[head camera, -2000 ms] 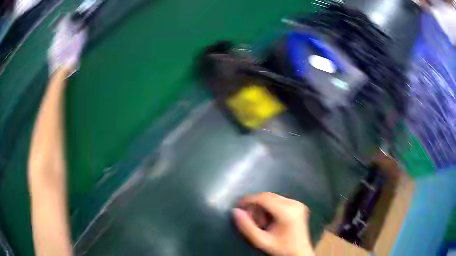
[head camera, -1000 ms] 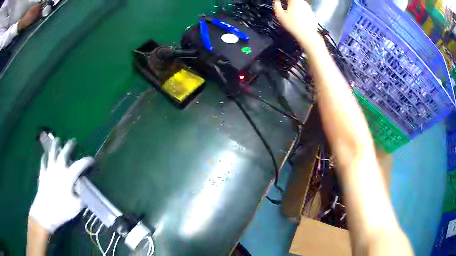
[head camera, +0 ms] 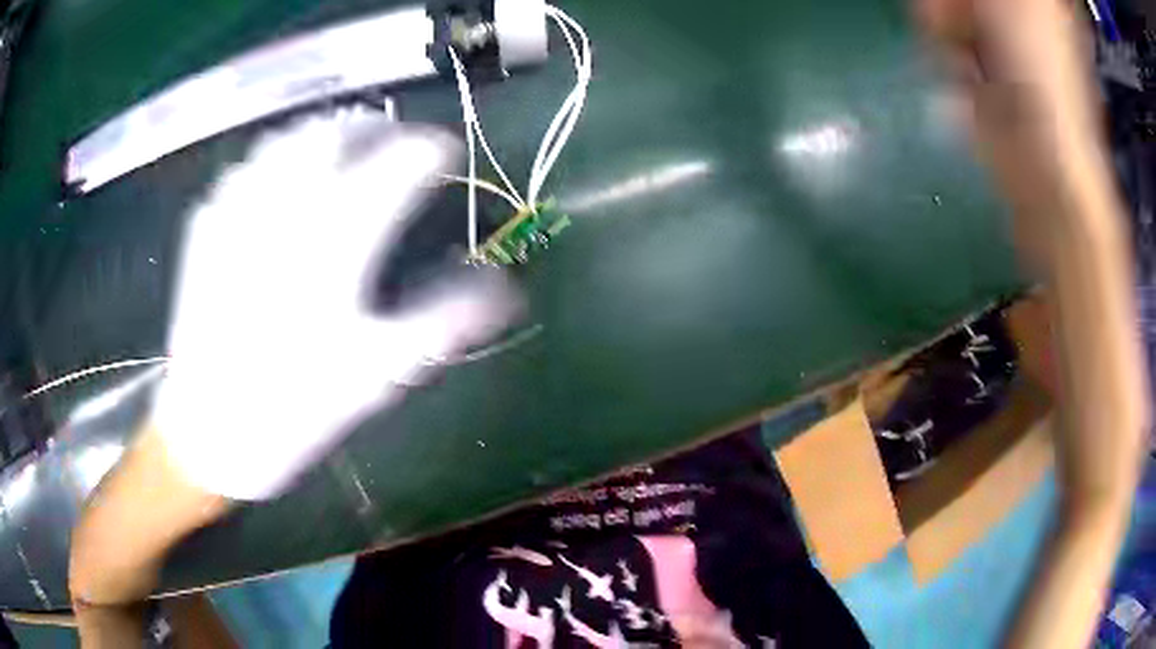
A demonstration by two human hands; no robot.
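My left hand (head camera: pixel 298 298), in a white glove, is blurred over the mat at the left. Its thumb and fingers are apart, left of a small green circuit board (head camera: pixel 526 235). White lead wires (head camera: pixel 571 108) join the board to a long silvery-white appliance body (head camera: pixel 266 95) lying across the top left. A thin silvery strand, apparently solder wire (head camera: pixel 95 370), shows on both sides of the glove; the glove hides its middle. My bare right hand (head camera: pixel 963 32) is blurred and cut off at the top right edge; what it holds cannot be told.
The dark green bench mat (head camera: pixel 710 304) fills the middle, its edge curving below. An open cardboard box (head camera: pixel 843 488) with dark cords stands at the lower right over a light blue floor. My dark printed shirt (head camera: pixel 596 558) shows at the bottom.
The view has swung down toward my body. The appliance body now lies on the mat, out of my left hand. The soldering station and stand have left the view.
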